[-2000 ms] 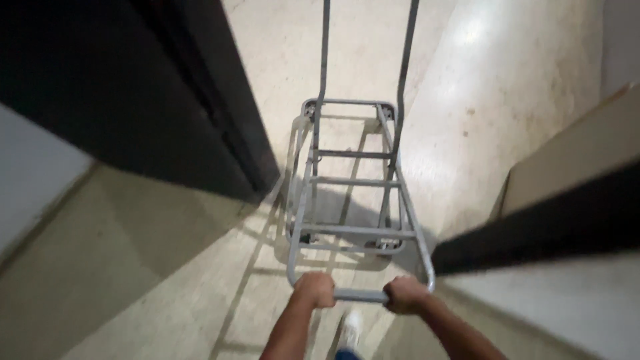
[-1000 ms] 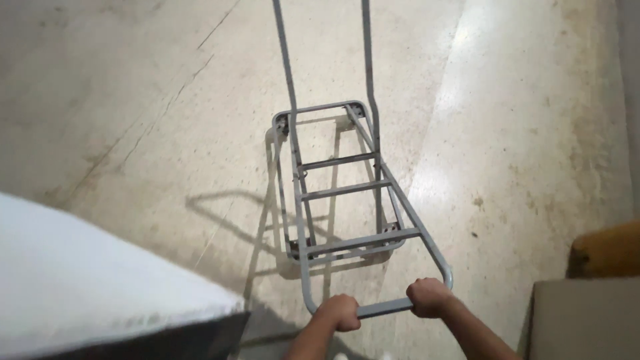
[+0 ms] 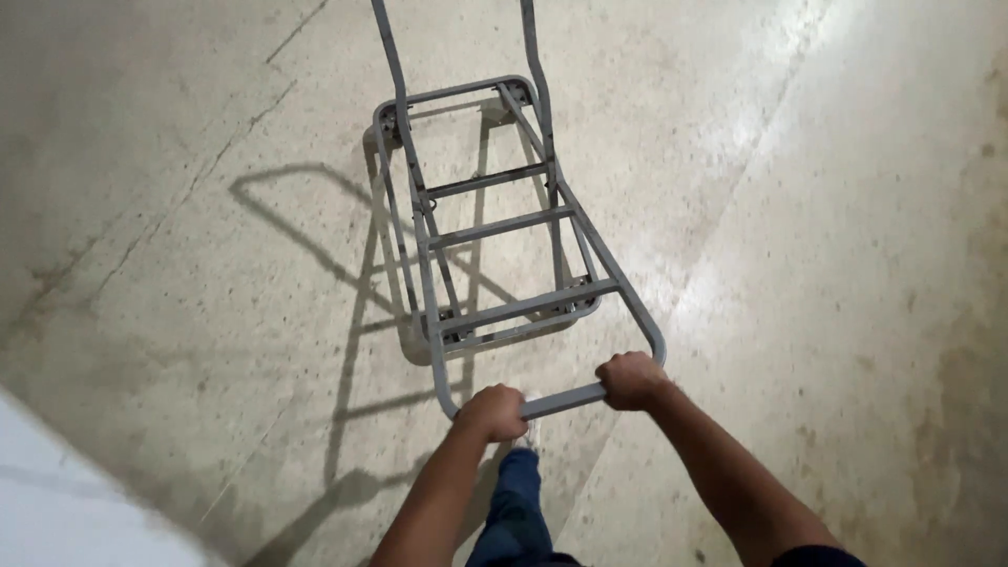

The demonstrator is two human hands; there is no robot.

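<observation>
A grey metal-frame trolley stands on the floor in front of me, with crossbars, two long bars reaching out past the top edge, and casters at the corners of its base. My left hand grips the near handle bar toward its left end. Around the same bar's right end my right hand is closed. A bare stretch of the bar shows between the hands. The casters are only partly visible beneath the frame.
Pale, stained concrete floor with thin cracks surrounds the trolley, and the frame's shadow falls to its left. A white wall or panel cuts across the lower left corner. My leg in blue jeans is just behind the handle.
The trolley and I have moved forward, out from between the dark door-like edges seen two seconds ago. The brown and grey objects at the lower right have left view. Both hands keep hold of the bar.
</observation>
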